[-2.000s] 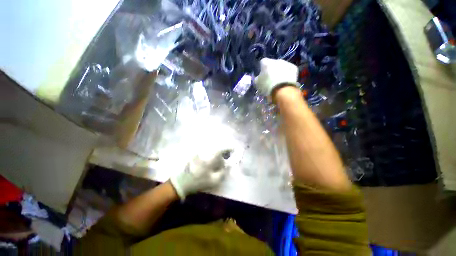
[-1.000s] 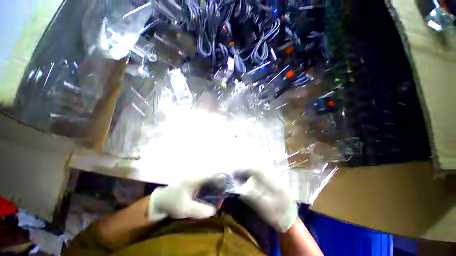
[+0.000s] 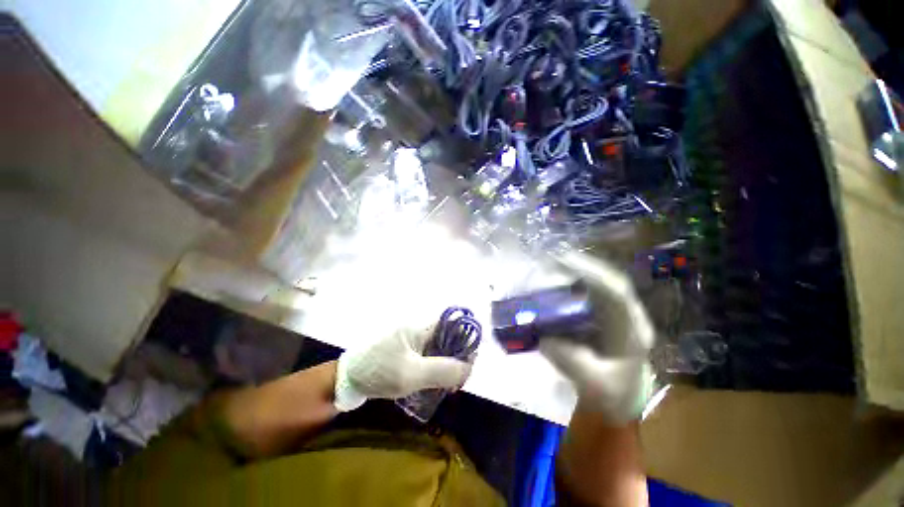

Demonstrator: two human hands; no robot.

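Observation:
My left hand (image 3: 401,365), in a white glove, holds a coiled dark cable (image 3: 457,335) at the near edge of the glaring white work surface. Something dark and shiny shows below the coil; I cannot tell what it is. My right hand (image 3: 613,337), also gloved, holds a dark block-shaped device (image 3: 540,317) with an orange-red patch, just right of the coil and apart from it. The device's right end is hidden by the fingers.
Many coiled cables (image 3: 486,59) are heaped at the back. Clear plastic packs (image 3: 396,188) lie at centre-left, and a clear bag (image 3: 322,69) at back left. A cardboard carton (image 3: 783,421) is at the right. A blue crate (image 3: 538,460) shows below the edge.
My hands were together at the near edge and are now apart. The device in my right hand and the coil in my left now show clearly. The view has shifted.

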